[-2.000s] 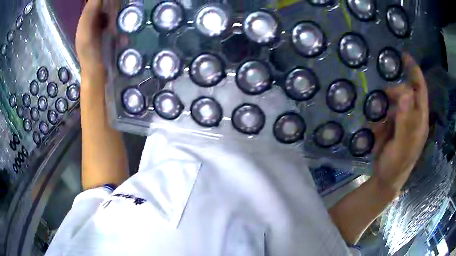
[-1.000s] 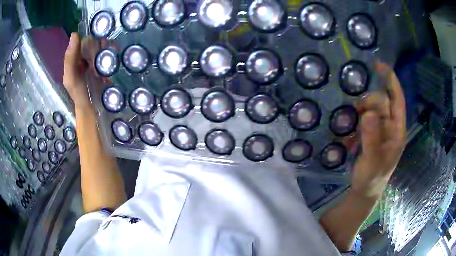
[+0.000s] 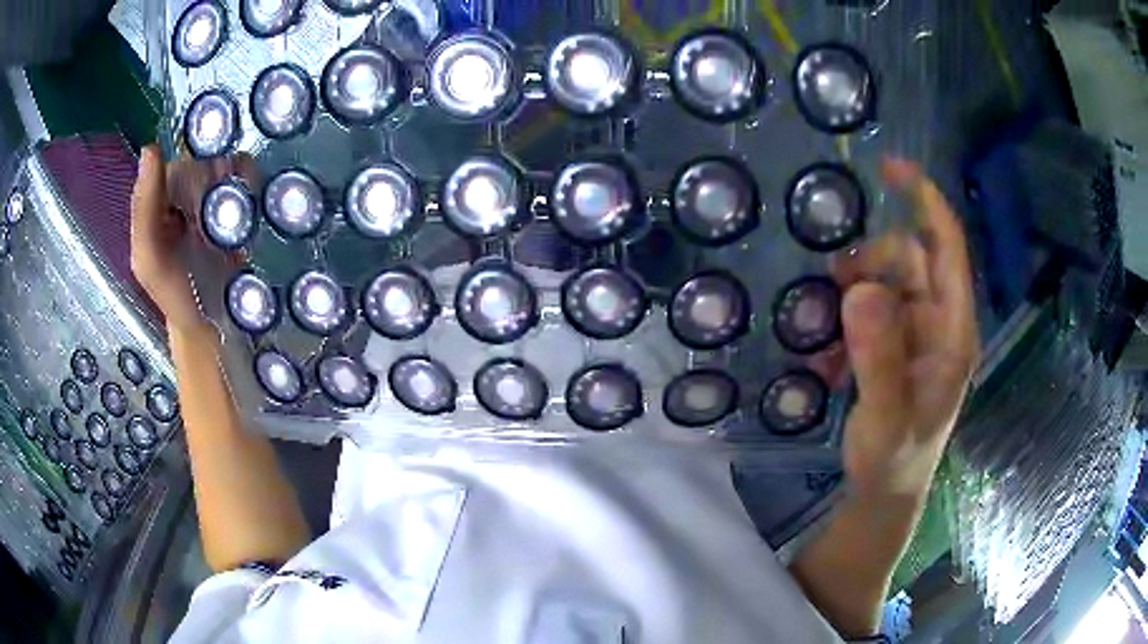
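Note:
A clear blister tray with rows of round, black-ringed parts with shiny centres spans the middle of the view, in front of my white-clothed torso. Its top edge is cut off by the frame. My left hand holds the tray's left edge, its fingers partly behind the plastic. My right hand holds the right edge, with the thumb near the lower right parts and the fingers spread upward.
Another tray with ringed parts lies at the far left beside a curved dark edge. A shiny whitish-clear stack, perhaps nested trays, stands at the lower right. Yellow lines show through the held tray at the top.
The held tray and both hands have moved down and to the left in view, so more rows of parts show. The side tray at the left also sits lower in view.

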